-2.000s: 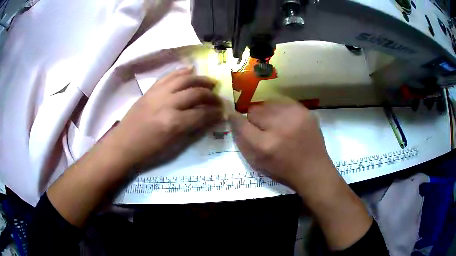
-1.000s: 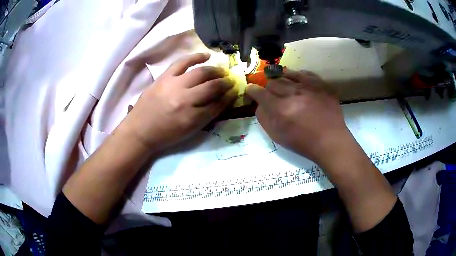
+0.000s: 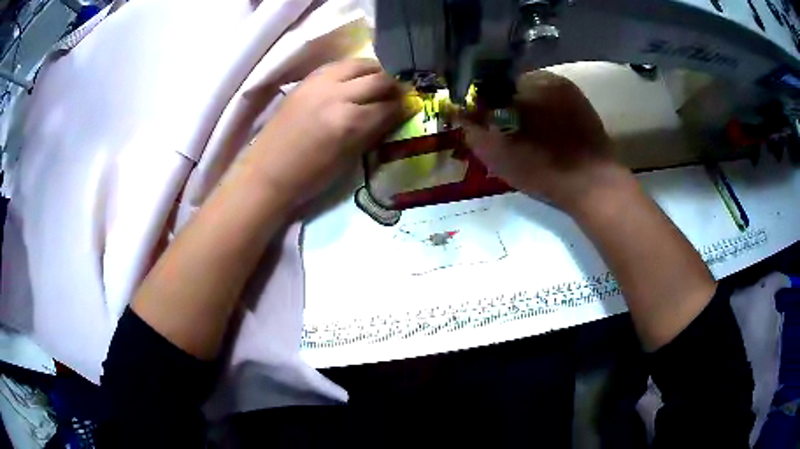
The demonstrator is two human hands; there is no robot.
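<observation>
The large pale pink fabric panel [image 3: 132,149] is spread left of the needle and hangs over the table's front edge. The presser foot and needle [image 3: 430,101] are lit yellow under the sewing machine head [image 3: 447,39]. My left hand [image 3: 338,118] is just left of the needle, its fingertips together at the cloth's edge; its exact hold is hidden. My right hand [image 3: 548,136] is just right of the needle, partly under the machine arm, its fingertips close to the foot. What its fingers hold cannot be seen.
Red tape markings [image 3: 430,193] lie on the bed in front of the needle. The printed ruler scale [image 3: 474,307] runs along the table's front. A thin pen-like stick [image 3: 730,197] lies at the right. Waiting pink pieces [image 3: 756,329] and blue plastic [image 3: 787,377] are at lower right.
Both hands have moved up, away from the front edge, to beside the needle. The large panel has shifted right, and more of it hangs over the front edge. More of the bed shows.
</observation>
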